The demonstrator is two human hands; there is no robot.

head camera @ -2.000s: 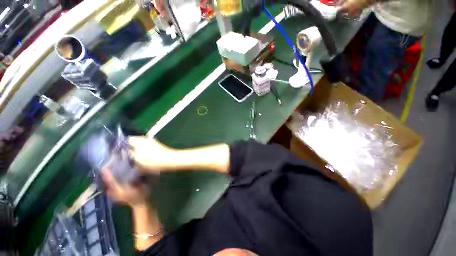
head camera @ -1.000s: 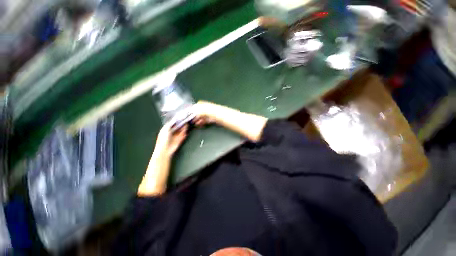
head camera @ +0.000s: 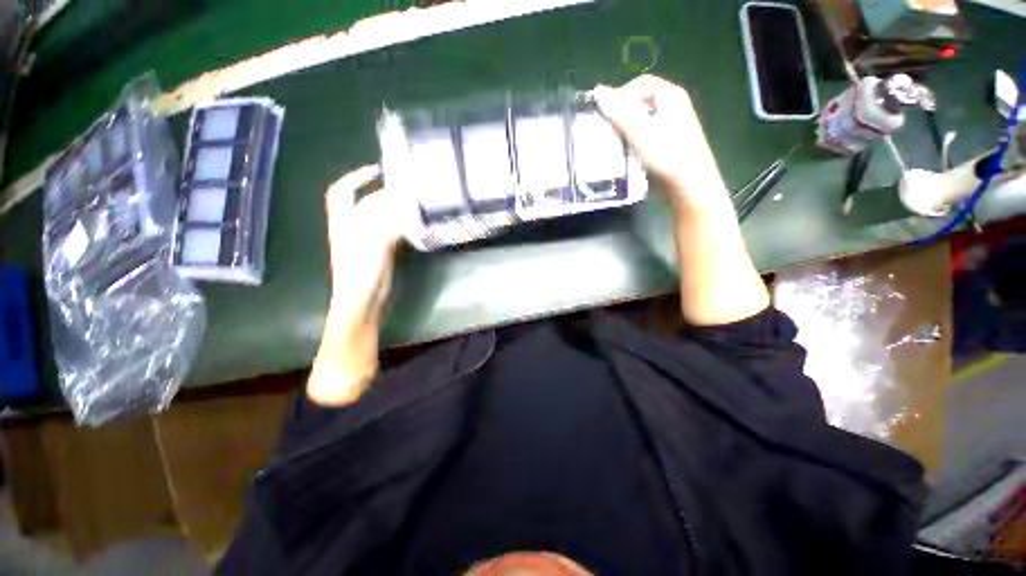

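Note:
A stack of lens blister trays (head camera: pixel 518 163), with four pale windows framed in black, is held above the green bench in front of me. My left hand (head camera: pixel 366 242) grips its left end. My right hand (head camera: pixel 658 129) grips its upper right corner, with the fingertips at the edge. The stack is slightly blurred, and many layered edges show along its lower side. Another tray stack (head camera: pixel 222 191) lies on the bench to the left. A crinkled clear plastic bag (head camera: pixel 124 281) holding trays lies beyond it.
A smartphone (head camera: pixel 780 62) lies at the back right, near a yellow rubber band (head camera: pixel 640 52). Tweezers (head camera: pixel 762 188), a white labelled bottle (head camera: pixel 861 116) and a blue air line (head camera: pixel 984 186) are at right. A carton of clear film scraps (head camera: pixel 844 343) stands below the bench edge.
The view has swung left and down. My hands were close together on a blurred clear and dark bundle; now they are apart, holding the tray stack flat by its two ends.

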